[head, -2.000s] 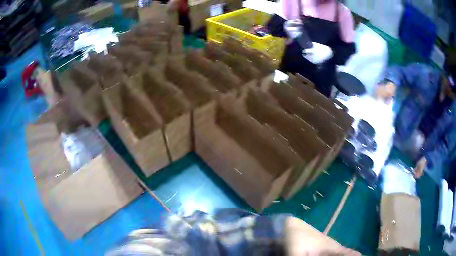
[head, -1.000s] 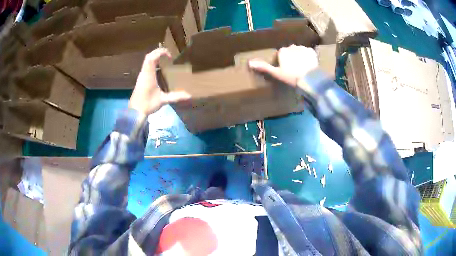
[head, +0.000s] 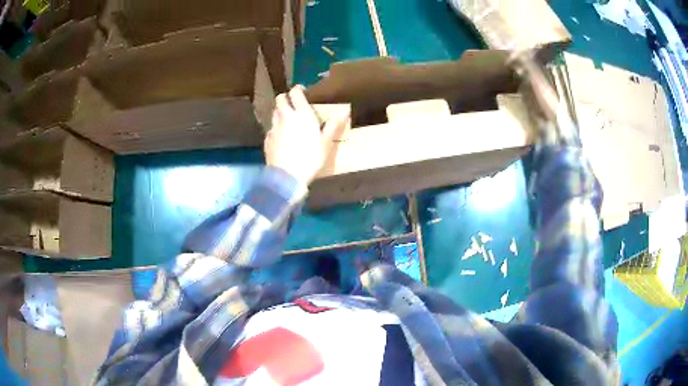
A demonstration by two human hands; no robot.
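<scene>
A brown carton (head: 430, 157), partly folded into a long box with a tall notched back panel and tabs along its front edge, is in front of me over the green table. My left hand (head: 298, 137) grips its left end, fingers at the top edge and thumb on the near side. My right hand (head: 539, 98) is at its right end, blurred, with the fingers near the corner; whether it grips the box is unclear. The blank stack (head: 622, 128) lies to the right, partly behind my right forearm.
Open cartons (head: 173, 124) stand in rows at left and back left. A wrapped bundle (head: 520, 26) lies beyond the stack. Cardboard scraps (head: 483, 249) lie on the green table (head: 471, 279). A large open carton (head: 98, 324) is at lower left, a yellow crate (head: 652, 275) at lower right.
The view has turned from the rows to the work area. Since one second ago the carton has shifted right, and my right hand has moved from its top edge to its right end.
</scene>
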